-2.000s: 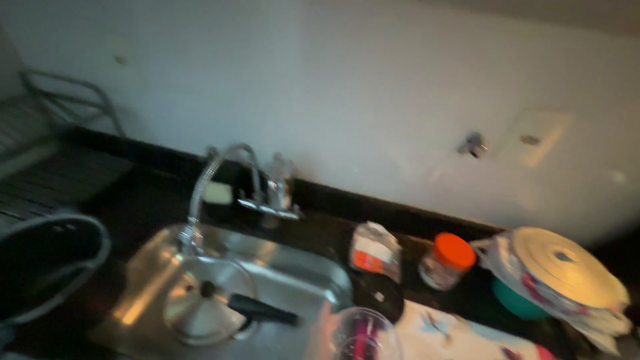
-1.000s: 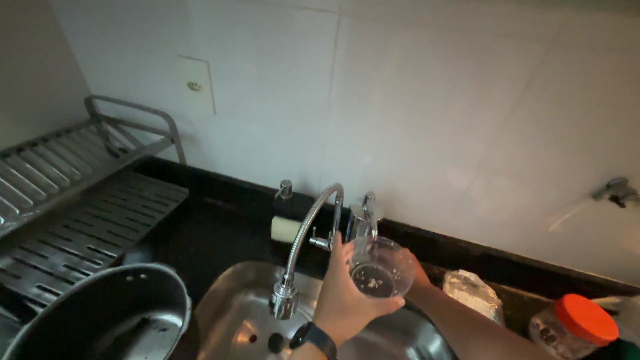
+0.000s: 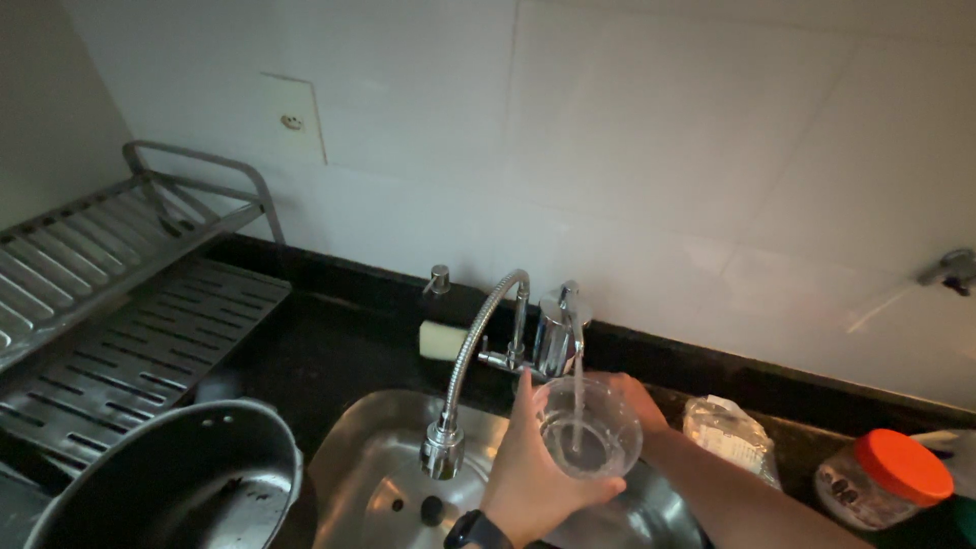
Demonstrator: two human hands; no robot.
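My left hand point(image 3: 534, 473), with a dark watch on its wrist, is wrapped around a clear plastic cup point(image 3: 591, 427) over the sink's right part. A thin stream of water falls into the cup from the small spout of a chrome water filter point(image 3: 557, 335). My right hand point(image 3: 629, 400) reaches behind the cup to the base of the filter and tap; its fingertips are hidden. Left of the cup, a chrome faucet with a flexible hose point(image 3: 465, 366) arches over the stainless steel sink point(image 3: 366, 427).
A large dark pot point(image 3: 286, 427) stands at the lower left, beside a metal dish rack point(image 3: 252, 206) and a slotted drain tray point(image 3: 175, 328). A sponge point(image 3: 442, 341) sits behind the faucet. At right are a clear plastic bag point(image 3: 728, 438) and a jar with an orange lid point(image 3: 903, 465).
The view has swung left. Both hands were near the cup one second ago; water now runs into it. The lidded pan seen in the sink two seconds ago no longer shows as it did.
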